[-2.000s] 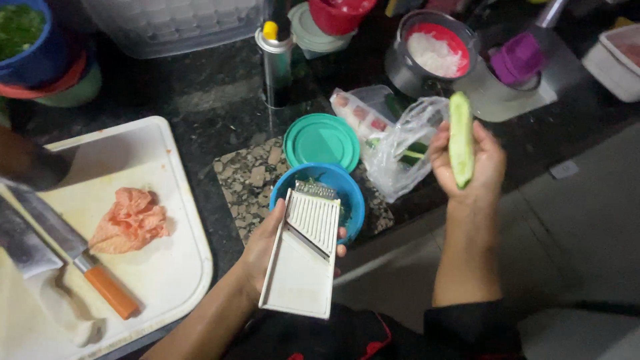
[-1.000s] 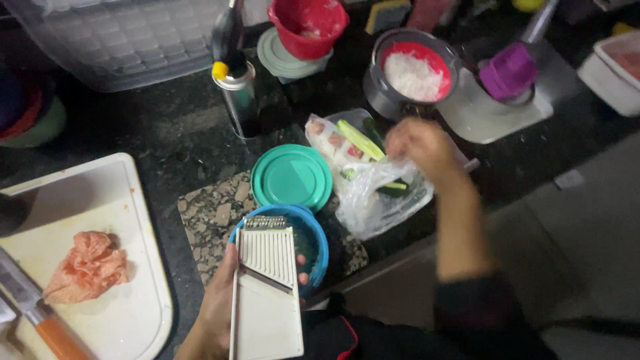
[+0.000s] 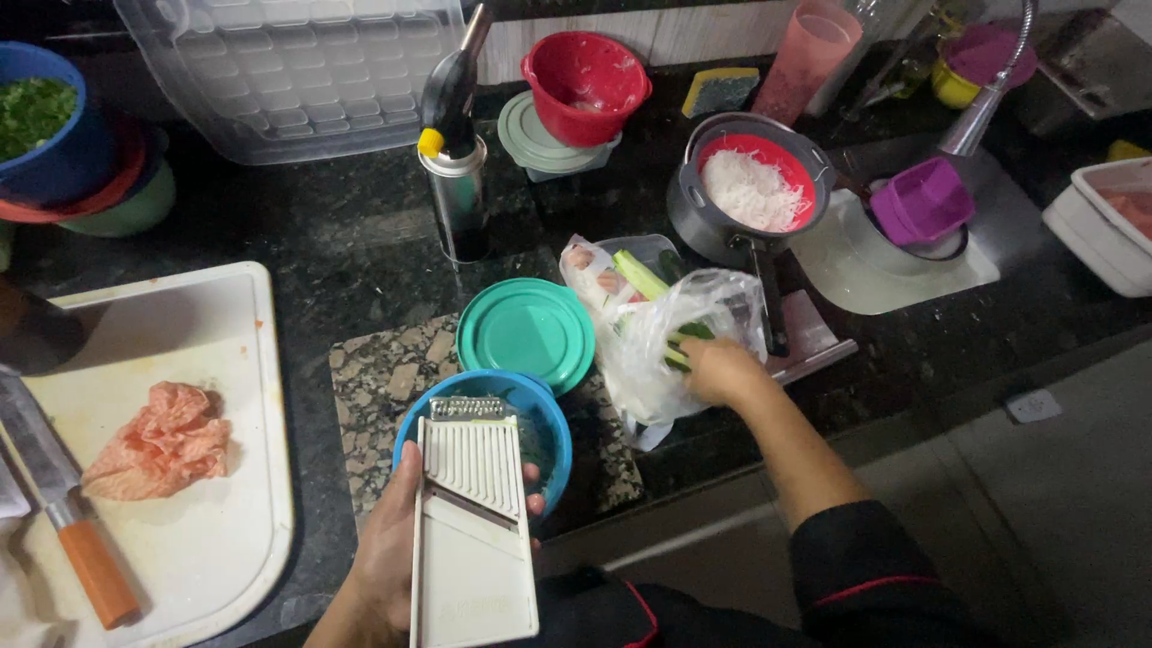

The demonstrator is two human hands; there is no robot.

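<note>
My left hand (image 3: 391, 540) grips a white plastic mandoline slicer (image 3: 472, 531), its top end over a blue bowl (image 3: 551, 450) with shreds inside. My right hand (image 3: 724, 371) reaches into a clear plastic bag (image 3: 648, 369), its fingers at a green cucumber piece (image 3: 677, 355); the fingertips are partly hidden, so its hold is unclear. A long peeled cucumber piece (image 3: 639, 274) lies just behind the bag. Beyond the blue bowl, a teal lid (image 3: 526, 335) rests beside it, partly over a speckled granite slab (image 3: 387, 373).
On the left, a white cutting board (image 3: 216, 558) holds a crumpled orange cloth (image 3: 166, 441) and an orange-handled knife (image 3: 97, 571). A kitchen torch (image 3: 459, 189), a red bowl (image 3: 587, 85) and a pot (image 3: 711, 211) with white shreds stand behind. The sink (image 3: 1017, 225) is at right.
My right hand held up a peeled cucumber piece two seconds ago; it has come down to the plastic bag, and a peeled piece now lies behind the bag. My left hand keeps the slicer.
</note>
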